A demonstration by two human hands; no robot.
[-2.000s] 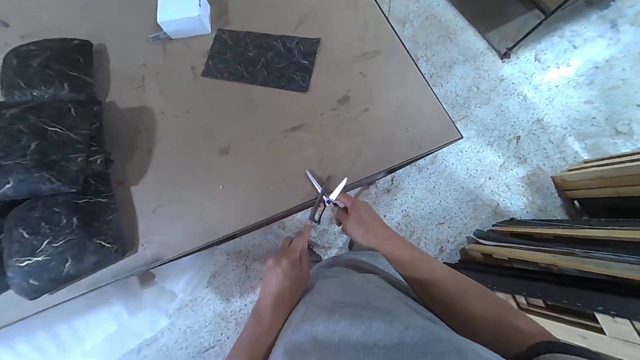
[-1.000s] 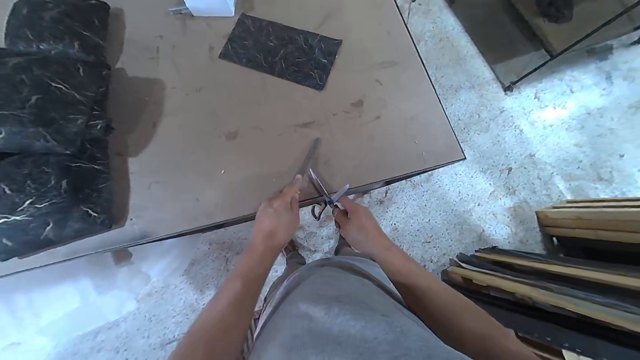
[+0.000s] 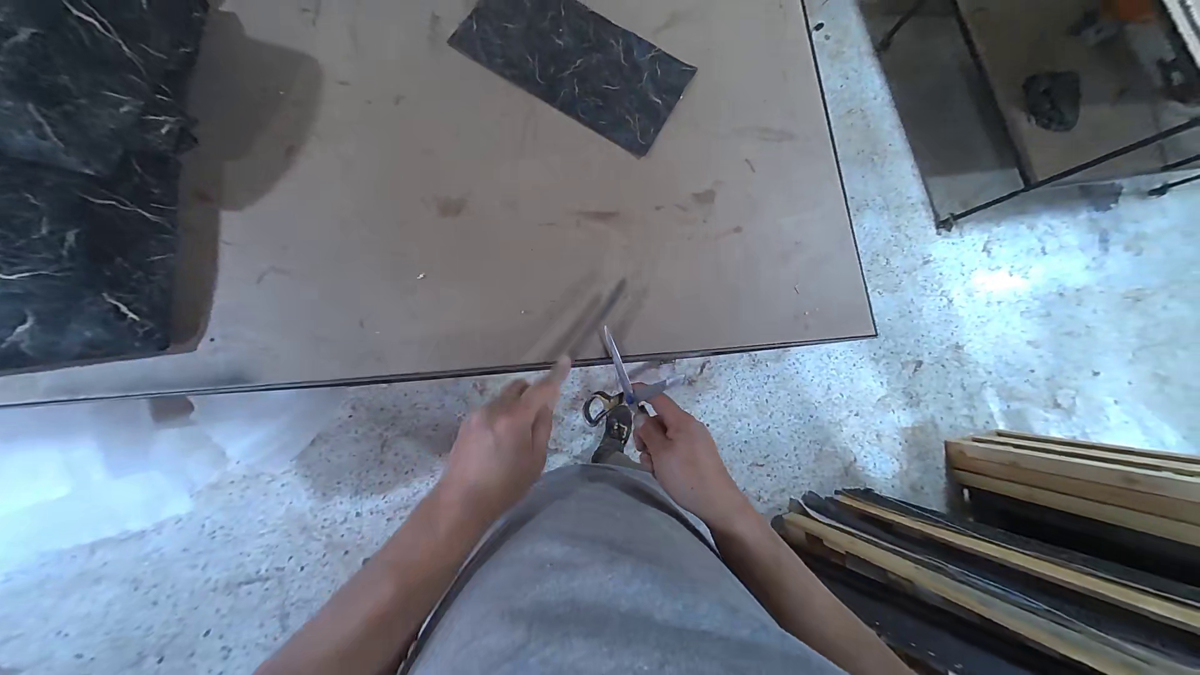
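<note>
Beyond the front edge of the brown table [image 3: 525, 244], my right hand [image 3: 682, 455] grips a pair of metal scissors [image 3: 620, 367] with parted blades. One blade points up over the table edge; the handle loop hangs at left. Just left of them, my left hand [image 3: 506, 436] holds a thin, dark, motion-blurred strip-like tool [image 3: 600, 314], its exact kind unclear, pointing up and right over the tabletop. A rectangular piece of black marble-patterned sheet [image 3: 581, 70] lies flat farther back on the table.
Bulky black marble-patterned bundles [image 3: 84, 187] rest at the table's left. Wooden boards [image 3: 1078, 469] and dark-covered panels [image 3: 966, 572] are stacked at the lower right. A metal-framed stand [image 3: 1022, 141] stands at the upper right on the speckled floor [image 3: 937, 375].
The view has shifted. My left hand and the thin tool, close against the scissors two seconds ago, are now farther left of them. The scissors stay in my right hand.
</note>
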